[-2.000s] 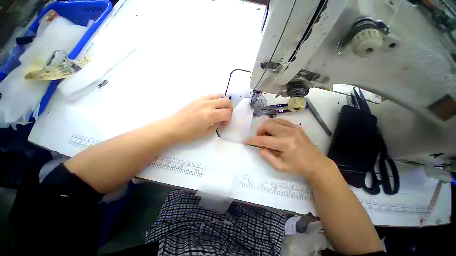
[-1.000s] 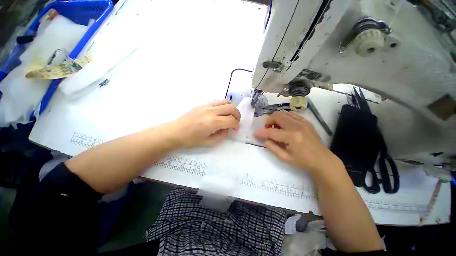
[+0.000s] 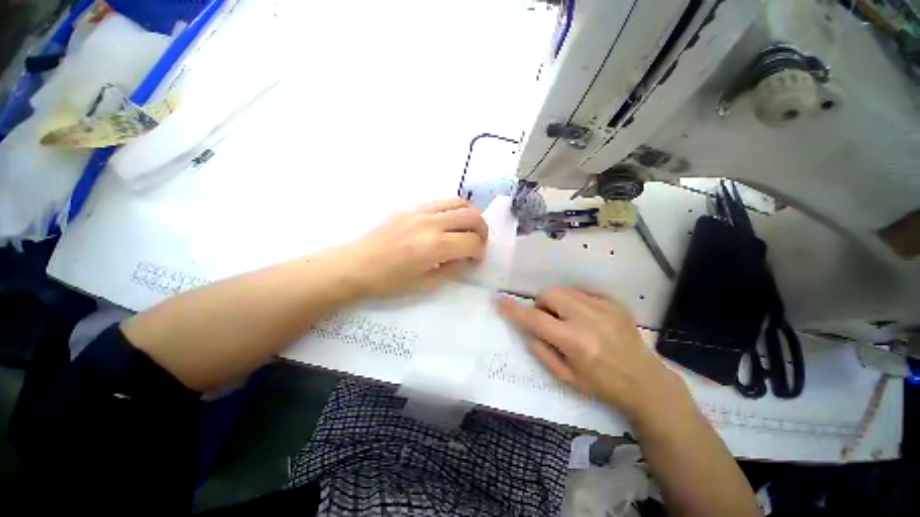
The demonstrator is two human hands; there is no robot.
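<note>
A sheer white fabric piece (image 3: 496, 247) lies on the machine bed, its upper end at the presser foot (image 3: 525, 202). It nearly blends with the white table. My left hand (image 3: 429, 245) lies on the fabric's left side, fingers bent, fingertips on its edge just left of the foot. My right hand (image 3: 580, 338) is lower right of the foot, palm down, index finger extended to the fabric's lower right edge. Its fingers are apart and do not pinch anything that I can see. The fabric's lower end is hard to tell from the table.
The sewing machine head (image 3: 696, 91) fills the upper right. Black-handled shears (image 3: 785, 353) lie by a black flat item (image 3: 714, 298). A thin grey rod (image 3: 656, 247) slants beside the foot. A blue basket (image 3: 151, 86) with white pieces (image 3: 50, 151) and a yellowish strip (image 3: 106, 129) is at left.
My right hand has moved down, away from the foot, and its fingers have spread. My left hand stays beside the foot after moving right. The view has shifted slightly.
</note>
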